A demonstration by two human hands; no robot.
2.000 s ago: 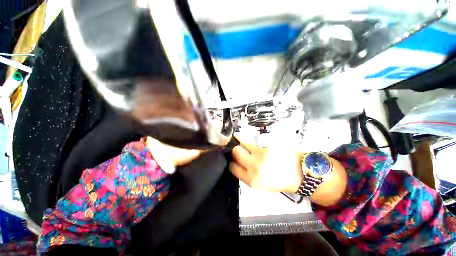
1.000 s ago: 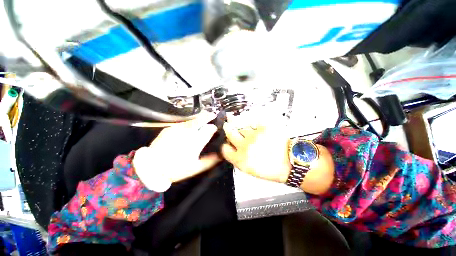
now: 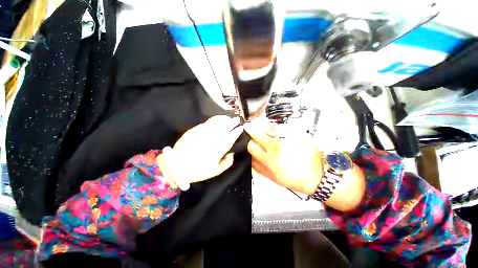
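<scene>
A plain black fabric panel [image 3: 152, 112] lies left of the needle area and hangs over the table's front edge. My left hand [image 3: 204, 149] rests on it, fingertips pinching its right edge. My right hand [image 3: 285, 157], with a watch on the wrist, pinches the same edge from the right; the fingertips of both hands nearly touch. The white sewing machine head [image 3: 304, 57] with a blue stripe is above them. A blurred shiny curved object [image 3: 254, 52] in front of the head hides the needle and foot. A round ringed metal part [image 3: 280, 107] sits just right of it.
Speckled black fabric [image 3: 39, 131] is piled at far left. Black-handled shears [image 3: 372, 123] and a thick black-handled tool [image 3: 406, 131] lie right of the needle area. A clear bag with a red line [image 3: 445, 115] is at the right. A measuring scale [image 3: 293, 225] runs along the front edge.
The blurred shiny object has swung from the left to the centre, uncovering the panel's upper part. The view has shifted. My left hand, partly hidden earlier, now shows fully at the cloth edge.
</scene>
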